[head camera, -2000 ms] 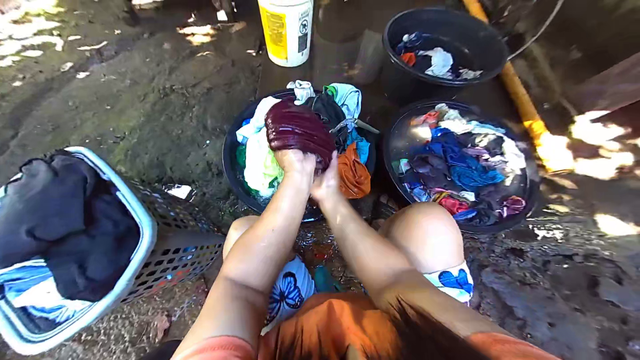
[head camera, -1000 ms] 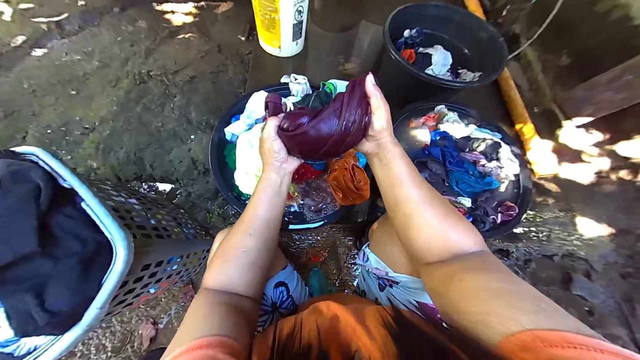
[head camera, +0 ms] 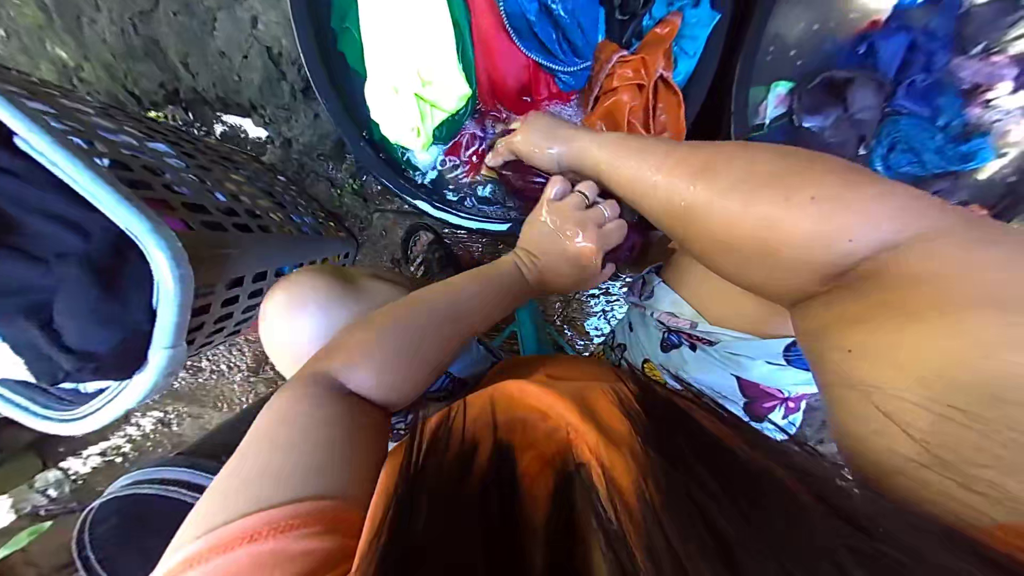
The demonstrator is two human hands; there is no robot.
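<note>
My wet left hand (head camera: pixel 570 240), with rings on its fingers, is closed on a maroon cloth (head camera: pixel 524 182) at the near rim of a black plastic tub (head camera: pixel 344 120). Just beyond it my right hand (head camera: pixel 540 144) grips the same cloth, low over the sudsy water. Most of the cloth is hidden under both hands. Around them in the tub lie a pale yellow-green garment (head camera: pixel 416 80), a red cloth (head camera: pixel 512 68), a blue garment with a zip (head camera: pixel 560 36) and a wet orange cloth (head camera: pixel 638 88).
At the left stands a perforated laundry basket (head camera: pixel 172 280) with a light rim, holding dark clothes (head camera: pixel 64 264). A second dark basin (head camera: pixel 760 72) with blue and mixed clothes (head camera: pixel 912 96) is at the upper right. The ground (head camera: pixel 216 392) is wet. My knees flank the near side of the tub.
Both hands have come down toward me from above the clothes to the tub's near rim, still with the maroon cloth. The view has tilted down and moved closer.
</note>
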